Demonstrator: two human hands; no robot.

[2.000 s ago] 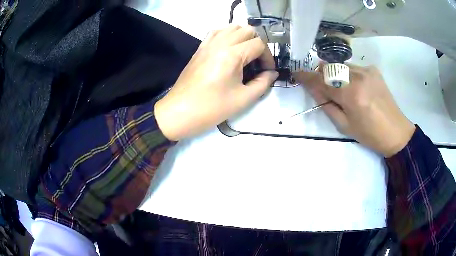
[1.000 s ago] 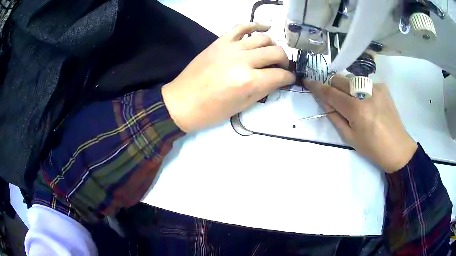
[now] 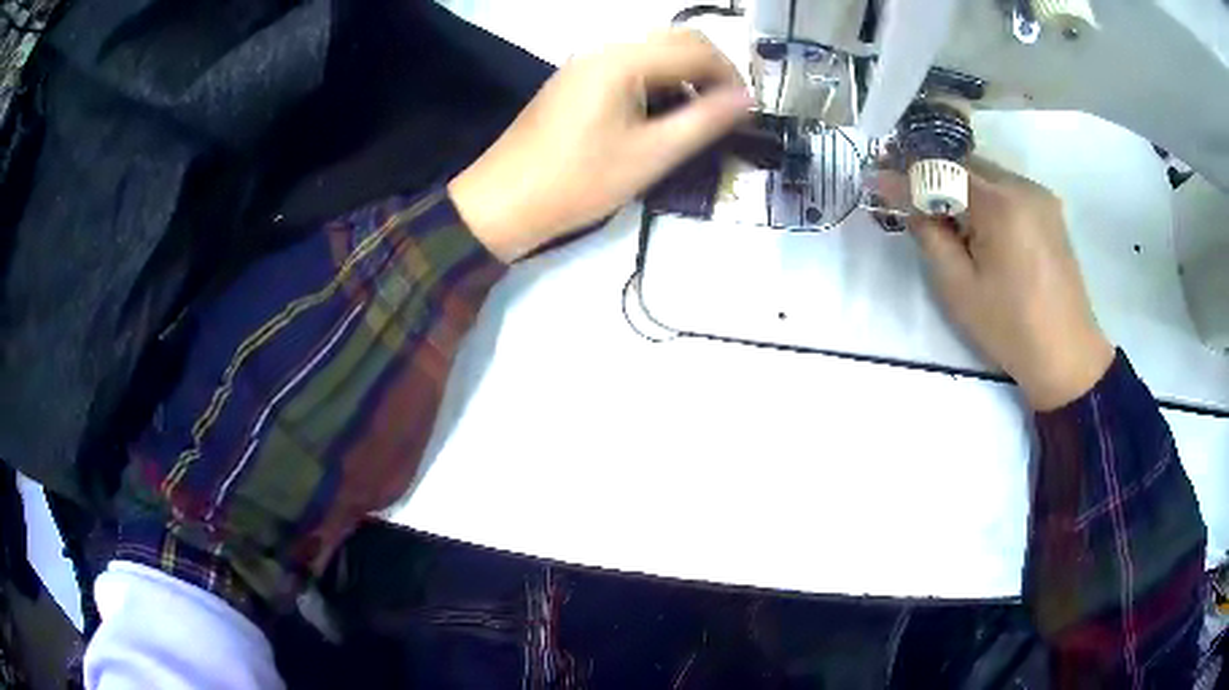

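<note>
The black waistband end [image 3: 694, 182] shows under my left hand's fingers and reaches toward the presser foot [image 3: 795, 159]. My left hand [image 3: 607, 142] pinches it between thumb and fingers, slightly blurred. The jeans body [image 3: 364, 121] spreads from there to the left, partly under my left forearm. The needle plate [image 3: 838, 182] is uncovered at the right of the foot. My right hand [image 3: 1004, 263] is behind the white tension knob [image 3: 939, 186], its fingertips right of the plate and partly hidden; I cannot tell if it holds anything.
The white machine head [image 3: 917, 47] and arm hang over the top right. The white table [image 3: 728, 458] lies in front, with its edge above my plaid-clothed lap [image 3: 647, 627]. Black fabric fills the far left.
My left hand has moved up and away from the foot with the cloth, uncovering the plate. My right hand has drawn right from the foot; the thin pointed tool no longer shows.
</note>
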